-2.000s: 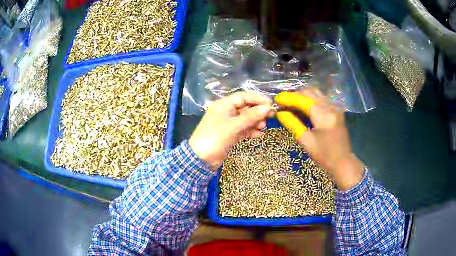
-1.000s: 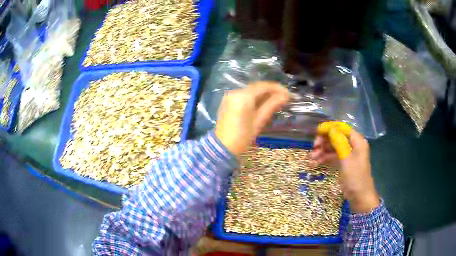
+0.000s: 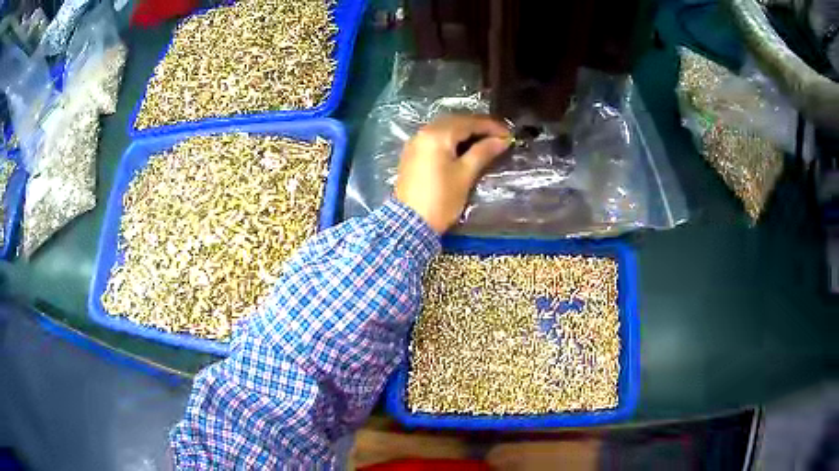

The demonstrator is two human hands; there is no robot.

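Note:
My left hand [image 3: 451, 166] reaches in below the dark machine head [image 3: 529, 55], thumb and forefinger pinched together. A tiny bright metal piece [image 3: 516, 141] shows at the fingertips, blurred. My right hand is not in view. The near blue tray [image 3: 629, 340] lies below the machine, spread with fine pale-gold metal pieces [image 3: 497, 340], its blue bottom showing in patches. A clear plastic bag [image 3: 635, 184] lies flat under the machine and my left hand.
Two blue trays of coarser gold and silver pieces stand end to end at left, one nearer [image 3: 339, 175], one farther [image 3: 345, 64]. Filled clear bags lie far left [image 3: 64, 175] and far right [image 3: 736, 138]. A red thing [image 3: 161, 11] is at top left.
My hands were together over the near tray, then parted. My left hand has moved up to the machine. My right hand has left the picture.

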